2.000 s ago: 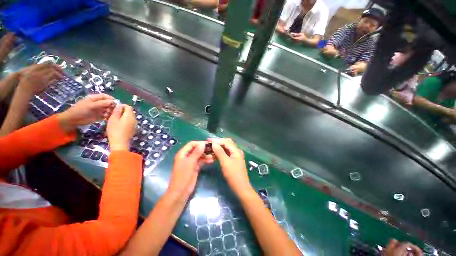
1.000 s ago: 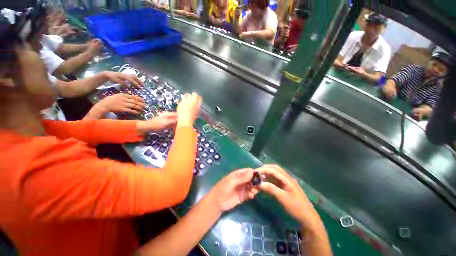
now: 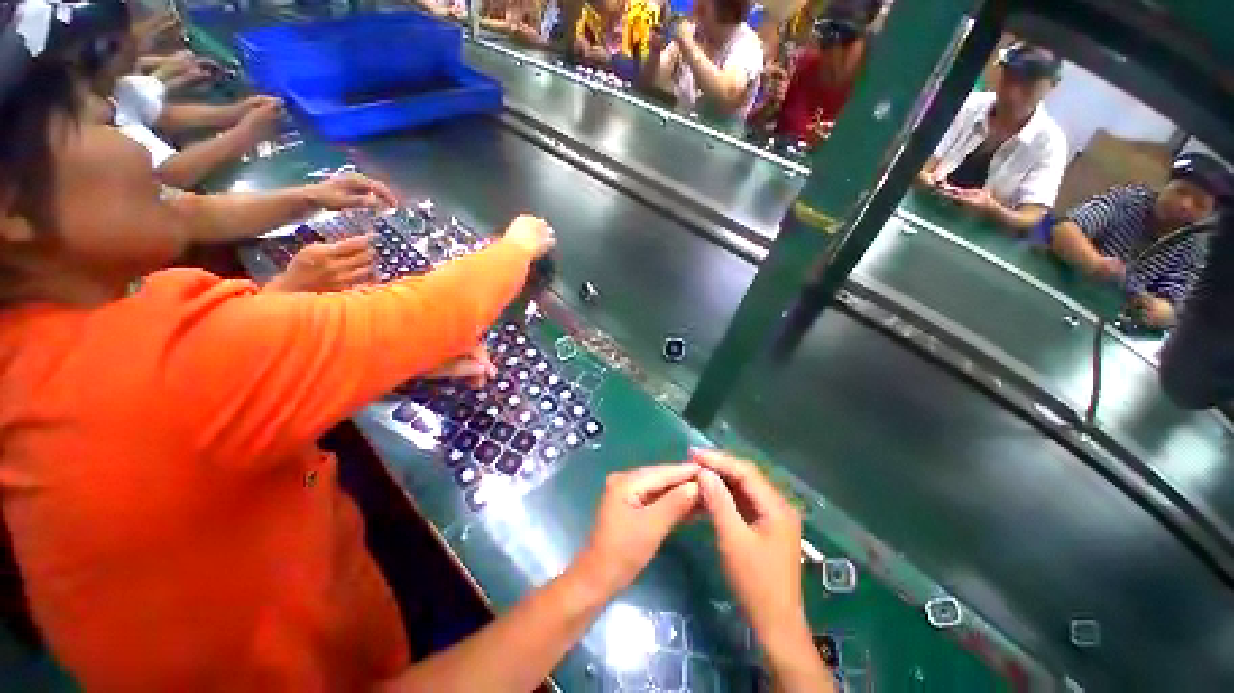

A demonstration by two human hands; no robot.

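My left hand (image 3: pixel 639 512) and my right hand (image 3: pixel 752 531) meet at their fingertips above the green bench top. The fingers of both are pinched together. Whatever may lie between the fingertips is hidden. A clear blister tray (image 3: pixel 666 666) lies below my hands, cut off by the bottom edge, with empty pockets under a bright glare. A dark square unit (image 3: pixel 826 650) shows in it by my right wrist.
A neighbour in orange sleeves (image 3: pixel 393 339) reaches over a tray of black units (image 3: pixel 521 406) on the left. Clear square frames (image 3: pixel 839 575) lie on the bench edge. A green post (image 3: pixel 798 230) stands at the dark conveyor (image 3: pixel 582 203). A blue bin (image 3: pixel 366 102) is farther back.
The view has swung left and then held. The black unit seen between my fingertips a second ago no longer shows, and my fingertips have closed together. The orange-sleeved arm has reached towards the conveyor.
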